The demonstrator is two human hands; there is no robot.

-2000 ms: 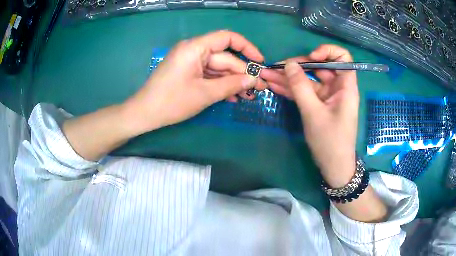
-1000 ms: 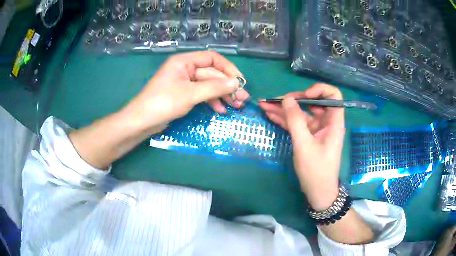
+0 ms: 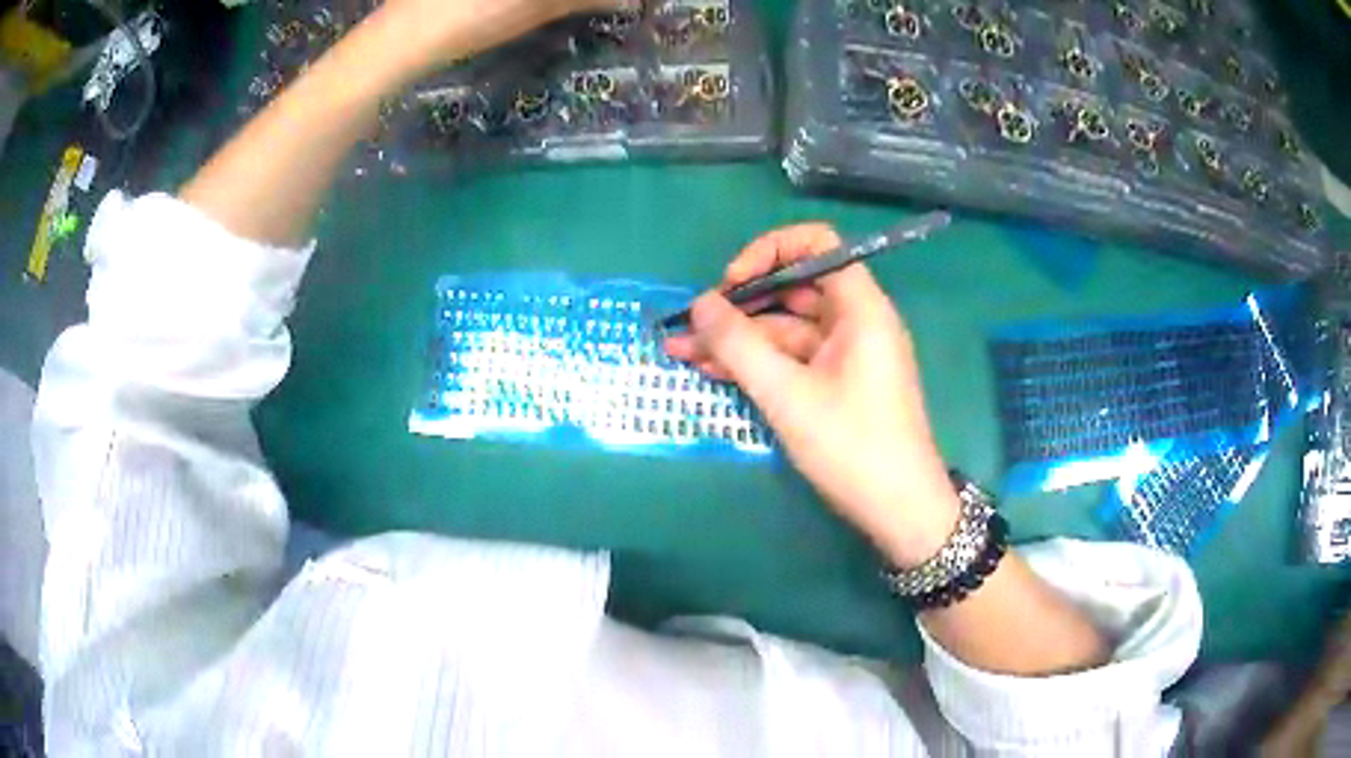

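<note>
My right hand (image 3: 822,348) holds the dark tweezers (image 3: 830,262) like a pen, their tip over the upper right part of the die-cut sheet (image 3: 548,363). The sheet is blue film with rows of small silver pieces, lying in front of me. My left hand (image 3: 511,12) reaches over the far left component tray (image 3: 622,145); it is cut off by the top edge, and its fingers are mostly out of the picture. Whether it holds a module cannot be seen. Modules with gold rims sit in the tray pockets.
A stack of clear trays with modules (image 3: 1037,185) stands at the far right. Spare die-cut sheets (image 3: 1126,388) overlap at right. A black device with a yellow label (image 3: 57,215) and a cable (image 3: 126,67) are at far left. Part of a person's hand shows at the lower right edge.
My left hand, which held a small module over the sheet, has moved away to the far left tray. My right hand with the tweezers has moved left over the sheet. The view has shifted.
</note>
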